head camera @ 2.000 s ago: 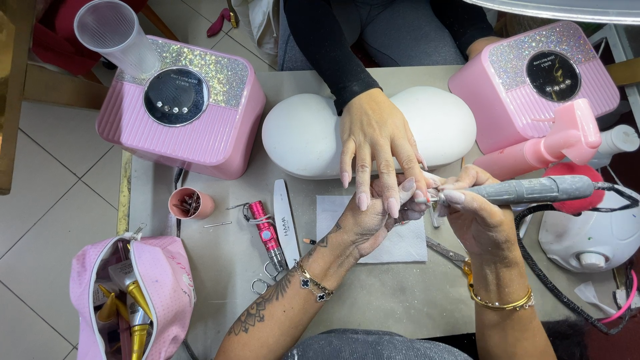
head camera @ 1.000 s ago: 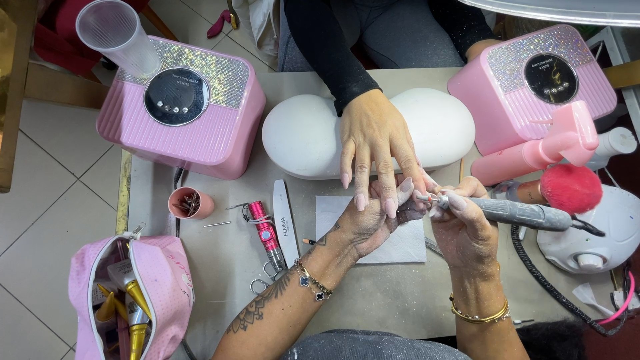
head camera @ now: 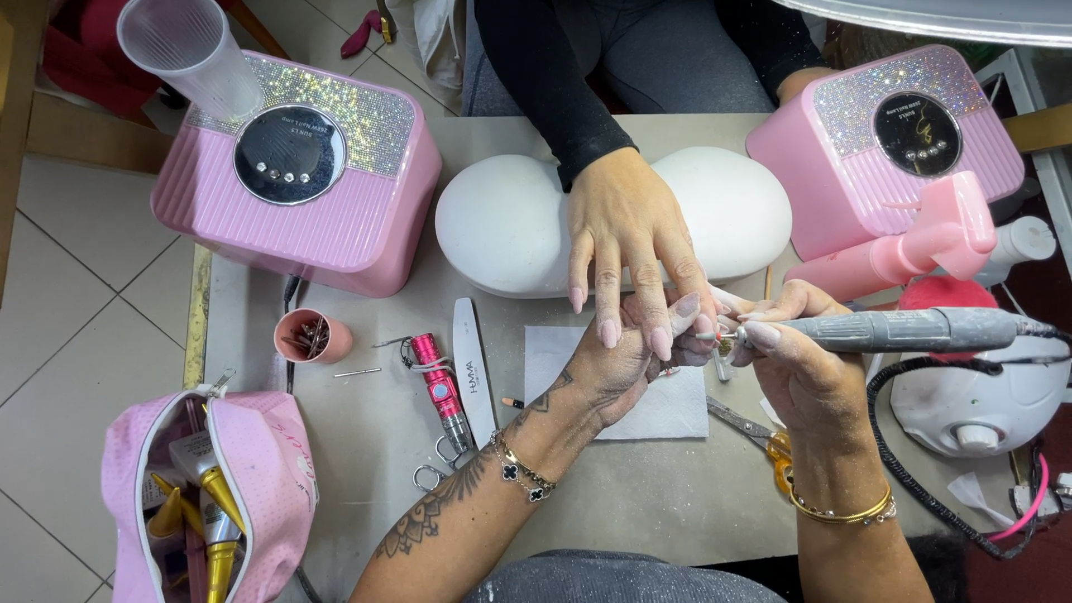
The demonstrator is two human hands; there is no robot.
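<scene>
My right hand holds a grey electric nail drill, its bit pointing left at the client's fingertips. My left hand, dusty and palm up, holds a finger of the client's hand from below. That hand lies palm down across a white double-rounded hand rest, its long pale nails toward me. A white paper towel lies under my hands. Just which finger the bit touches is partly hidden by my fingers.
Pink nail lamps stand at left and right. A pink spray bottle, white drill base and scissors lie right. Left are a cup of bits, a flashlight, a nail file and an open pink pouch.
My right hand and the drill swung from pointing slightly up-left to lying nearly level. My left hand and the client's hand have hardly moved.
</scene>
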